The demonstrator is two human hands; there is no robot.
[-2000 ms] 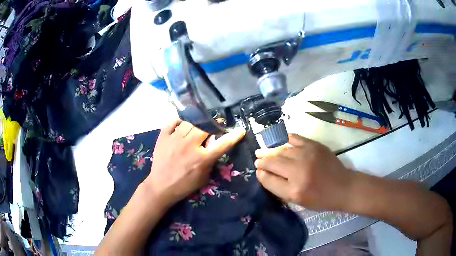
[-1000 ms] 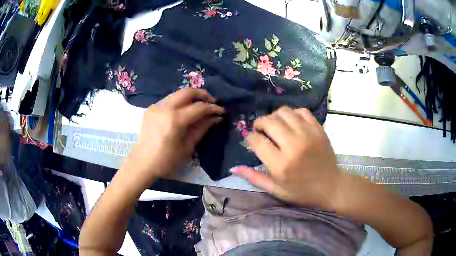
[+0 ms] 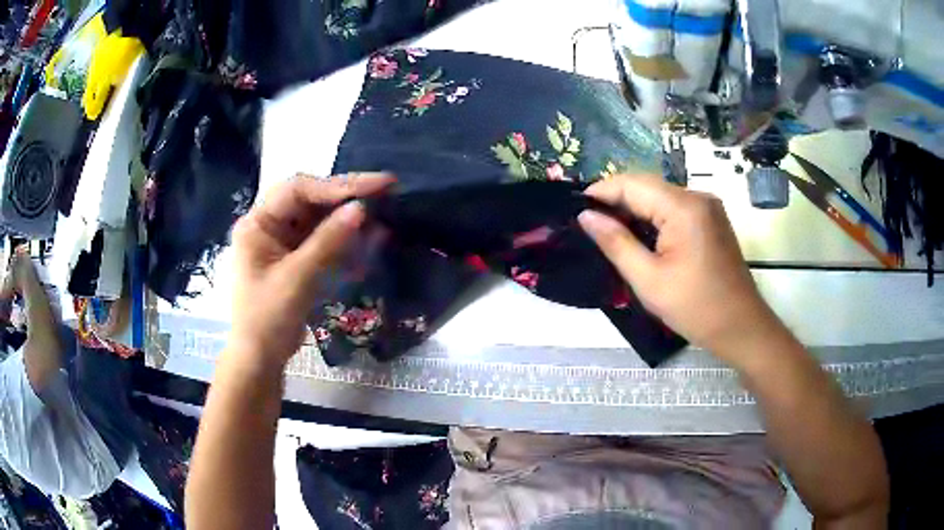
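Observation:
A dark garment panel (image 3: 445,135) with pink-red flowers and green leaves lies on the white table in front of me. My left hand (image 3: 311,223) pinches its edge at the left between thumb and fingers. My right hand (image 3: 662,243) pinches the edge at the right. The dark edge (image 3: 481,207) is stretched between both hands, slightly raised, and the cloth hangs below it. The machine's needle area is at the upper right, away from the hands. The grey tension dial (image 3: 767,184) shows there; the needle itself cannot be made out.
Snips (image 3: 851,219) and black fabric strips (image 3: 903,197) lie at the right. A measuring tape (image 3: 518,381) runs along the front edge. A pile of floral pieces (image 3: 202,155) and a yellow item (image 3: 112,72) are at left. Another person's arm (image 3: 39,321) shows at far left.
The panel has come away from under the machine head to the table in front of me. Since the last earlier frame, my hands have moved apart and pulled the edge out between them.

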